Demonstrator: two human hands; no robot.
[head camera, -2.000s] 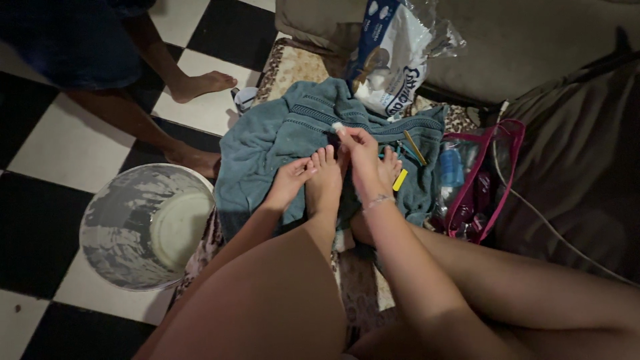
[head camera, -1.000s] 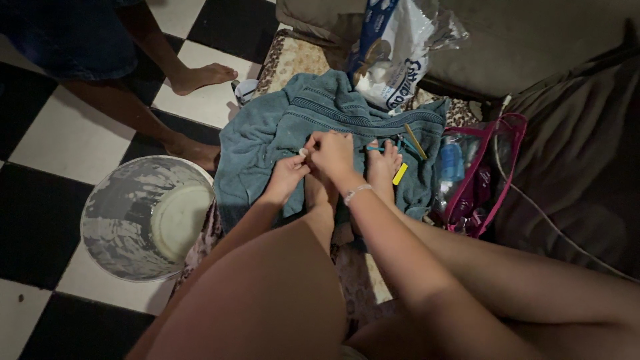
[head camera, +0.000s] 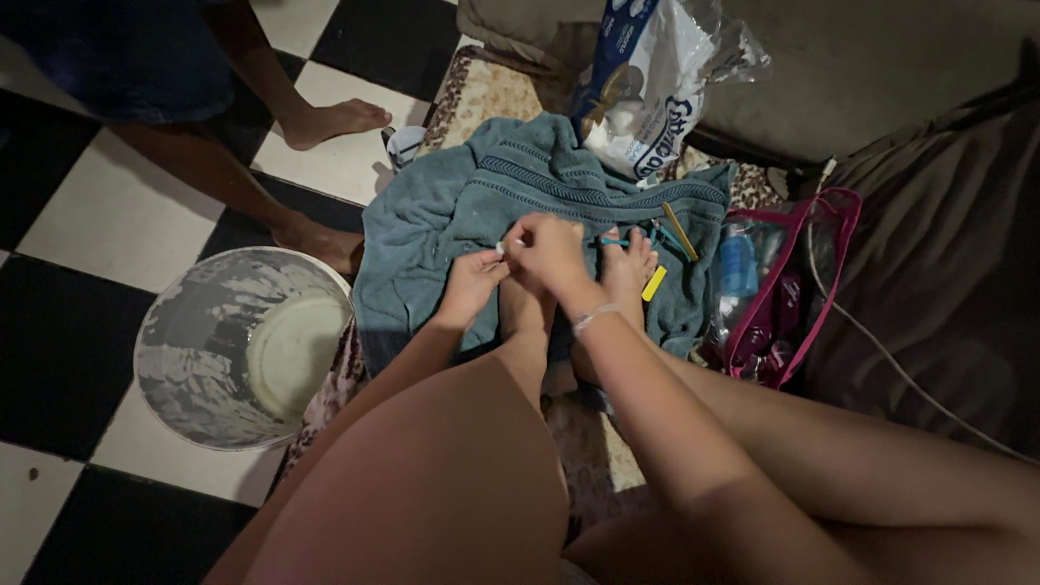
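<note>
My left hand pinches a small white piece, perhaps cotton, between thumb and fingertips. Right beside it my right hand has its fingers closed together near the same piece, over my left foot; whether it grips part of the white piece is unclear. Both feet rest on a teal towel. By the toes of my right foot lie a thin orange stick, a teal-handled tool whose kind is unclear, and a yellow strip.
A cotton bag stands open behind the towel. To the right is a clear pouch with pink trim holding a blue bottle; a white cable runs past it. A stained bucket and another person's bare feet are at the left.
Two seconds ago my right hand was between the feet with a small white thing; it has moved left to my left hand. My left hand has come off the left foot's toes.
</note>
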